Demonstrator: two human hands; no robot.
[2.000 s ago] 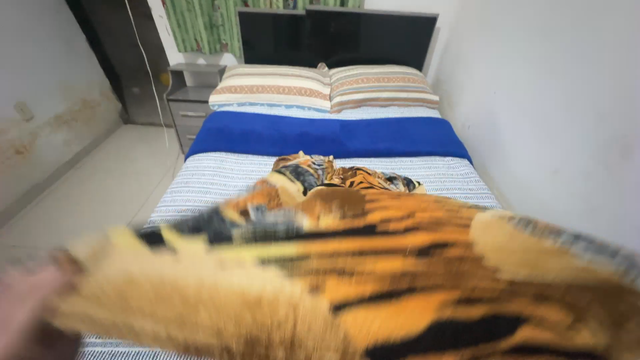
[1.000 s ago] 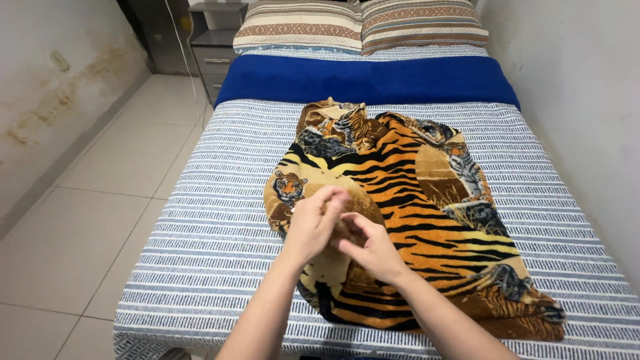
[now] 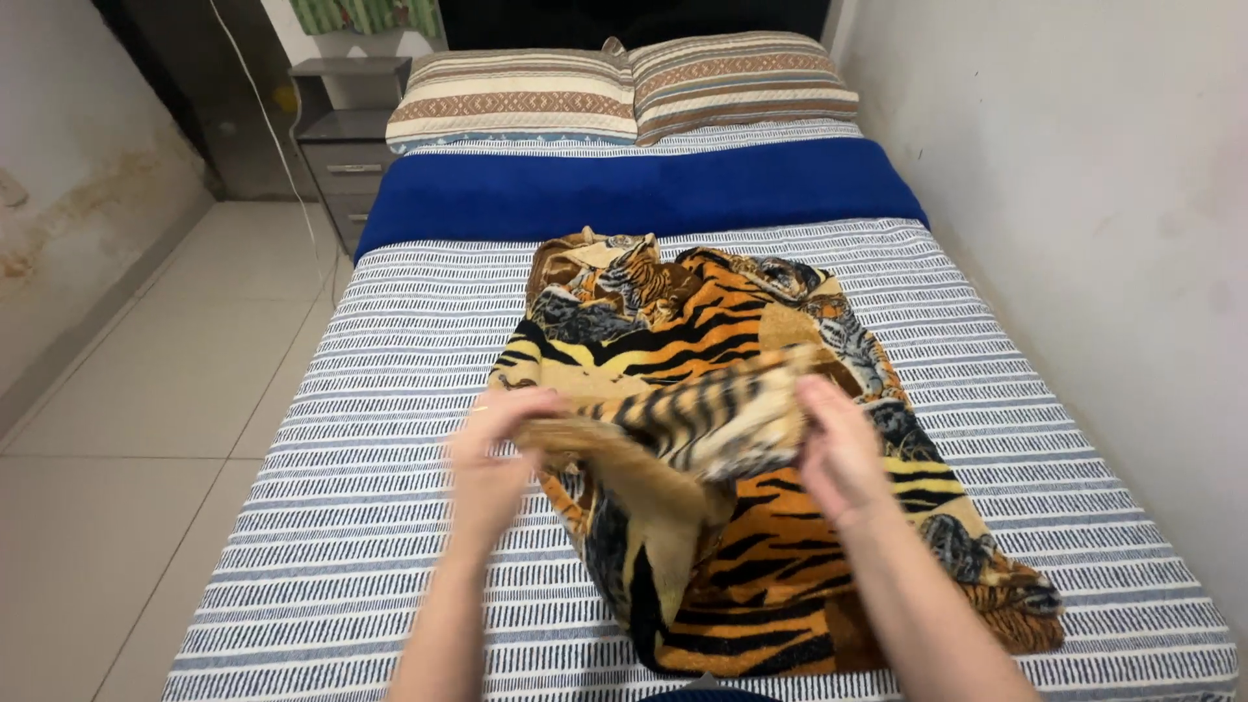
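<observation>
A tiger-print plush blanket [image 3: 780,575] lies crumpled on the middle of the bed, over a blue and white striped bedcover [image 3: 370,390]. My left hand [image 3: 502,448] grips one edge of it, and my right hand [image 3: 843,448] grips another part to the right. Between my hands the fabric is lifted and sags in folds, blurred by motion. The rest of the blanket rests on the bed, its far edge bunched near a folded blue blanket [image 3: 624,190]. Some of my fingertips are hidden by the raised fabric.
Two striped pillows [image 3: 517,97] [image 3: 741,83] lie against the dark headboard [image 3: 634,19]. A grey nightstand [image 3: 346,146] stands left of the bed, with a white cord [image 3: 268,127] hanging nearby. A white wall [image 3: 1072,195] runs along the right side; tiled floor [image 3: 136,390] is at the left.
Two seconds ago the tiger-print blanket was spread in the air toward the camera; one second ago it lay on the bed with my hands close together. Now my hands are apart, lifting part of it.
</observation>
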